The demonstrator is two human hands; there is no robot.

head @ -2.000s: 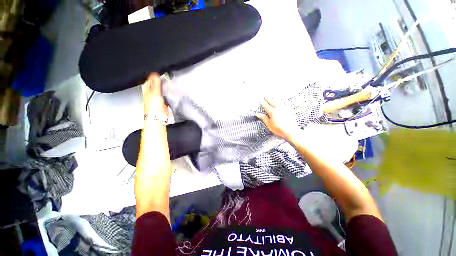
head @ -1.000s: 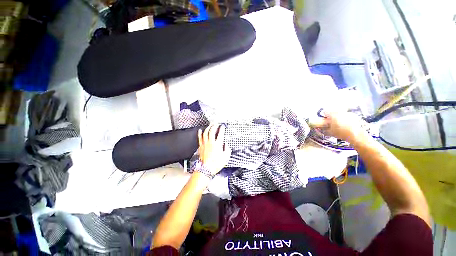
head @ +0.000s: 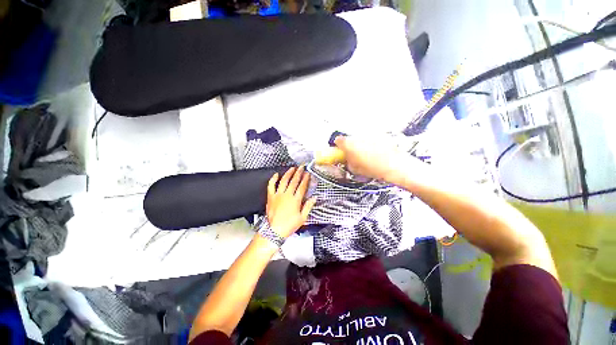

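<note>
The checked garment piece (head: 338,205) lies bunched over the right part of the narrow black sleeve board (head: 209,197), with a dark-edged end behind the board. My left hand (head: 288,202) lies flat, fingers spread, at the garment's left edge where it meets the board. My right hand (head: 368,156) is closed on the yellow handle of the steam iron (head: 329,157), which is over the garment just right of my left hand. The iron's soleplate is mostly hidden. A pale cloth part (head: 299,250) hangs at the near edge.
The large black pressing buck (head: 223,62) lies across the far side of the white-covered table (head: 135,249). Crumpled checked pieces (head: 40,195) lie at the left. The black hose (head: 500,66) runs from the iron to the upper right. A cable loops at the right.
My right hand has brought the iron from the table's right end leftward onto the garment, and the hose has followed. My left hand has stayed on the garment's left edge since one second ago.
</note>
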